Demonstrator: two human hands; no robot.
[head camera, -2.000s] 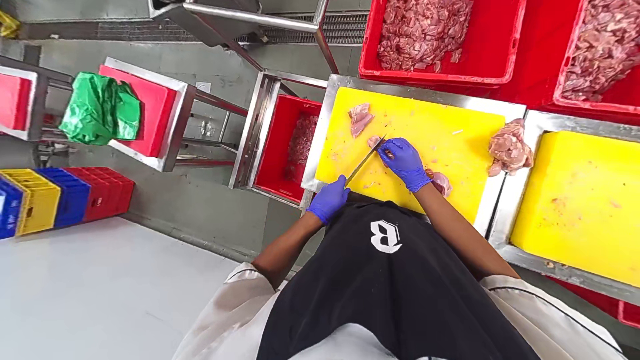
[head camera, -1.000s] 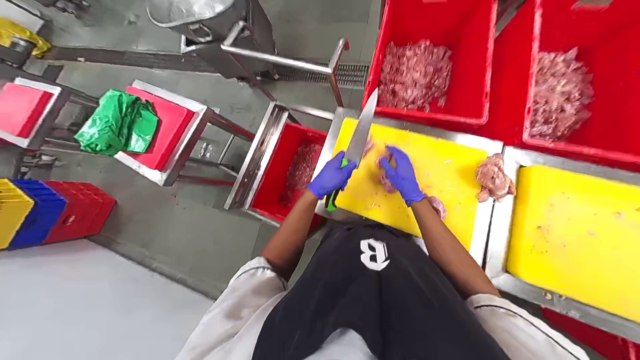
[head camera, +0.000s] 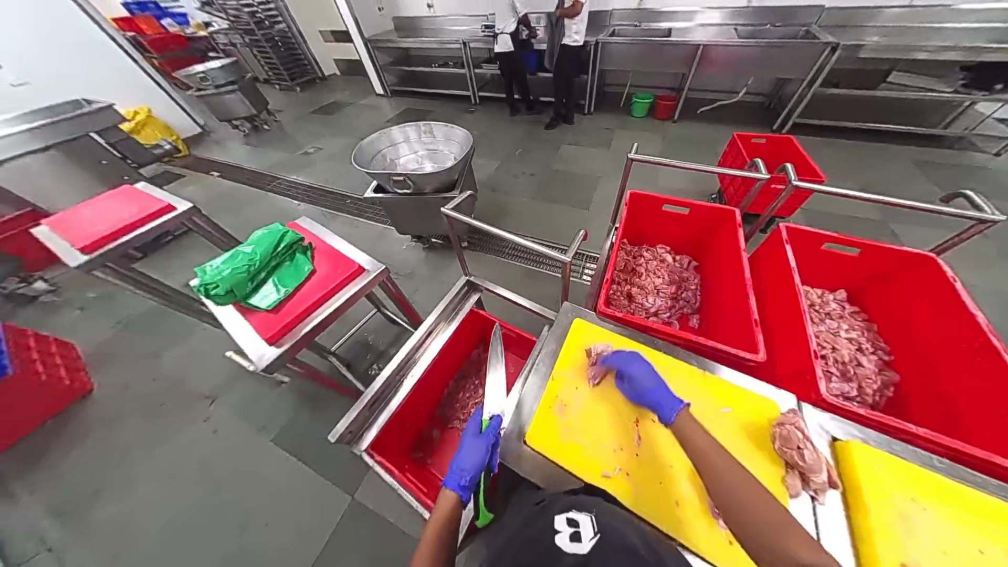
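Note:
My left hand (head camera: 475, 455), in a blue glove, grips the green handle of a long-bladed knife (head camera: 495, 374). The blade points up and away, over the red crate of small meat pieces (head camera: 465, 394) at my left. My right hand (head camera: 642, 383), gloved too, has its fingertips on a piece of raw meat (head camera: 596, 365) near the far left corner of the yellow cutting board (head camera: 669, 441). Small scraps lie on the board. A larger pile of raw meat (head camera: 802, 455) rests at its right edge. Another bit of meat is partly hidden by my right forearm.
Red crates (head camera: 685, 272) (head camera: 846, 339) with cut meat stand beyond the board. A second yellow board (head camera: 921, 512) lies at right. At left, a green plastic bag (head camera: 258, 266) lies on a red board. A metal tub (head camera: 413, 157) stands farther back; two people (head camera: 567, 55) stand at far steel tables.
My left hand with the knife has moved left, off the board and over the crate. My right hand has moved to the meat piece at the board's far left. The view has tilted up strongly.

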